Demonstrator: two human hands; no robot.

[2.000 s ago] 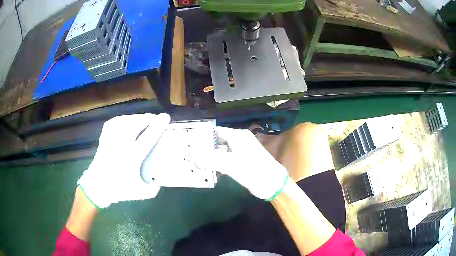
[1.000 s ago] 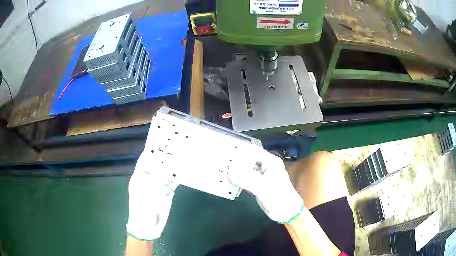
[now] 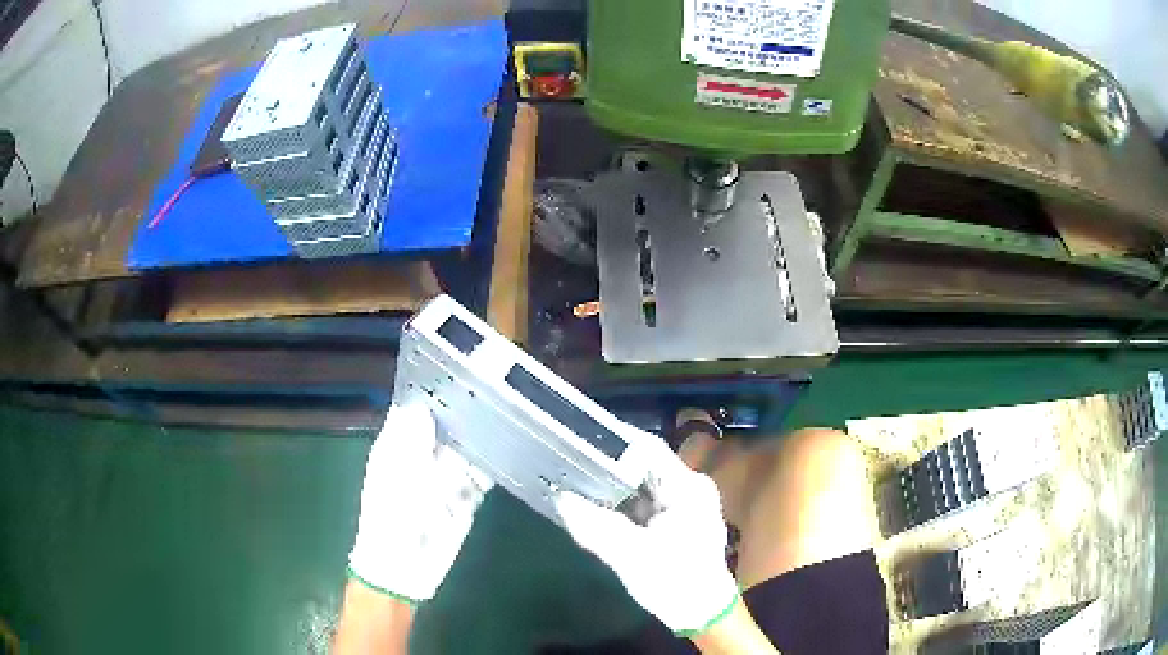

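A silvery sheet-metal housing (image 3: 512,416) is held in the air before the machine, tilted, with a folded edge with dark rectangular openings facing up. My left hand (image 3: 420,512), in a white knit glove with a green cuff edge, grips its left end from below. My right hand (image 3: 673,537), gloved the same, grips its right end. The fingers under the housing are partly hidden. The grey machine table (image 3: 698,288) with two long slots lies beyond the housing, below the spindle chuck (image 3: 712,189); no workpiece is on it.
The green machine head (image 3: 730,109) stands above the table. A stack of housings (image 3: 308,141) sits on the blue sheet (image 3: 448,154) at left. More housings (image 3: 948,480) stand on the pallet board (image 3: 1076,467) at right. The lever grip (image 3: 1057,79) shows at upper right. The wearer's knee is below the table.
The housing has turned from its broad holed face towards its folded edge, still in both hands. The view has shifted, showing more of the machine head and the lever grip.
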